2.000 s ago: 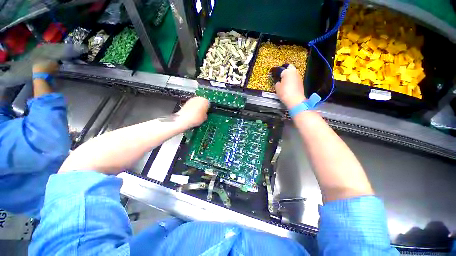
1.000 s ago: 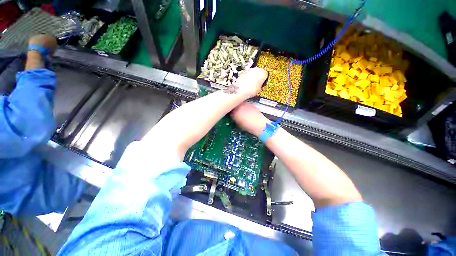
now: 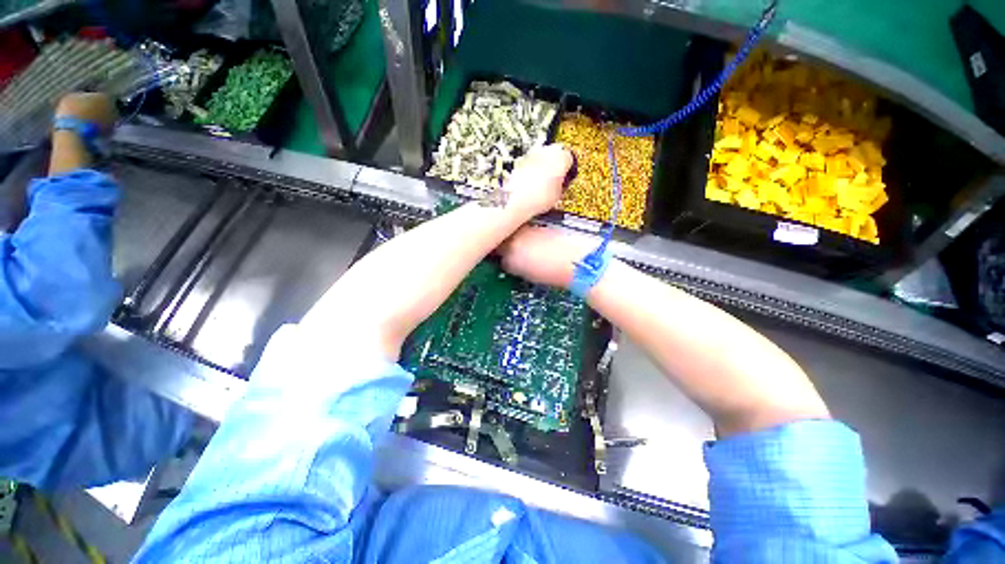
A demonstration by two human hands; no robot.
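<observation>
A green circuit board (image 3: 509,344) lies in a black carrier (image 3: 551,449) with metal clamps along its near edge. My left hand (image 3: 540,179) is over the border between the bin of off-white components (image 3: 485,130) and the bin of small gold-yellow components (image 3: 608,165); a dark spot shows at its fingertips, and what it holds cannot be made out. My right hand (image 3: 535,256), with a light blue wrist strap (image 3: 591,271), is at the board's far edge, below my left forearm. Its fingertips are hidden.
Conveyor rails (image 3: 749,295) run along the far side. A bin of yellow blocks (image 3: 796,149) stands at the right and a bin of green components (image 3: 249,93) at the left. A coiled blue cord (image 3: 705,101) hangs over the bins. Another person's arm (image 3: 68,220) is at the left.
My left hand has moved from the board's far left corner to the bins, crossing over my right arm. My right hand has left the gold component bin for the board's far edge.
</observation>
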